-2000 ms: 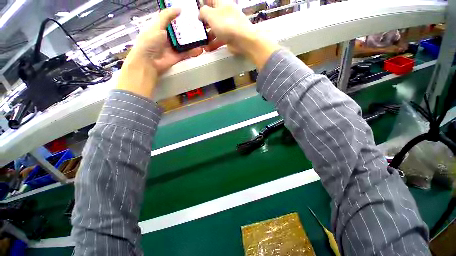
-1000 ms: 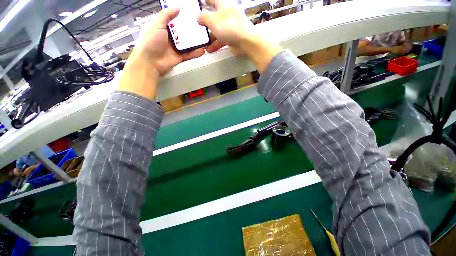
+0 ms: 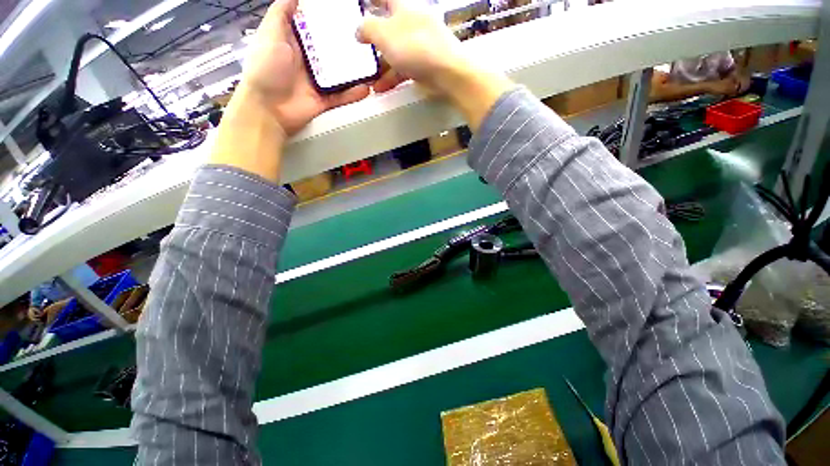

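Observation:
A smartphone [image 3: 337, 45] with a lit white screen is held up at the top of the view, its upper end cut off by the picture's edge. My left hand [image 3: 282, 77] grips it from the left side and below. My right hand [image 3: 409, 41] is at its right side, with the thumb at the screen and fingers behind its edge. Both hands are bare, in front of the white overhead shelf [image 3: 546, 59].
A black unit with a round head [image 3: 486, 255] and a bundled cord [image 3: 428, 264] lie on the green belt [image 3: 364, 319]. Nearer are a shiny yellow-brown pad [image 3: 505, 432] and a yellow-handled awl [image 3: 602, 437]. At right are clear bags [image 3: 764, 296], black cables [image 3: 764, 259] and a red bin [image 3: 733, 116].
The black unit and cord have moved left along the belt, and the round head has come out from behind my right sleeve. My left thumb has shifted up off the phone's face.

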